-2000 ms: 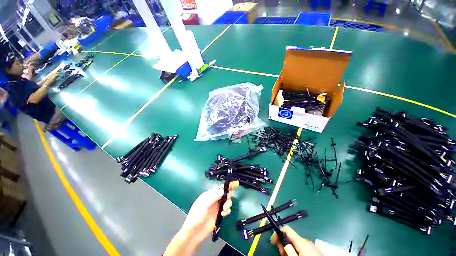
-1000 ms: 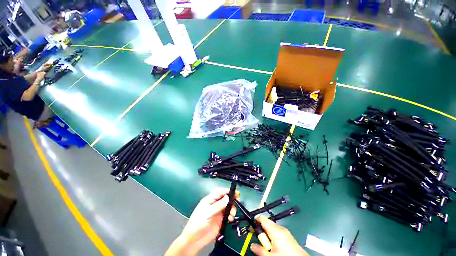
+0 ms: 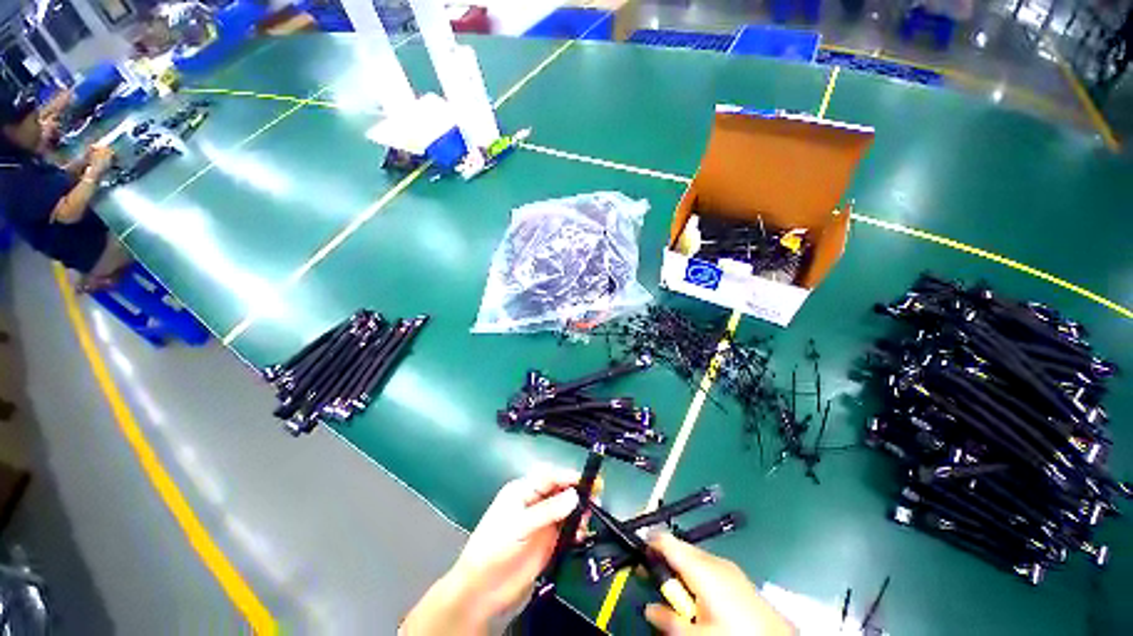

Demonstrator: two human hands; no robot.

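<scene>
My left hand (image 3: 516,547) is closed around a black cable assembly (image 3: 574,519), held nearly upright near the bench's front edge. My right hand (image 3: 708,584) grips the diagonal cutters (image 3: 665,578), with pale yellow and black handles. Their dark jaws point up and left and meet the cable in my left hand; whether they touch it is hard to tell. Two more cable assemblies (image 3: 677,509) lie on the green bench behind and partly under the cutters. A small group of cable assemblies (image 3: 584,416) lies just beyond my left hand.
A large cable heap (image 3: 994,422) lies right, a smaller bundle (image 3: 348,370) left. Loose cable ties (image 3: 733,367) lie at centre. A clear plastic bag (image 3: 565,263) and an open carton (image 3: 733,283) stand behind. A white strip (image 3: 808,611) lies near right. A person (image 3: 50,199) sits far left.
The cutters in my right hand have moved up and left to the cable in my left hand since the oldest frame. The cable is still held.
</scene>
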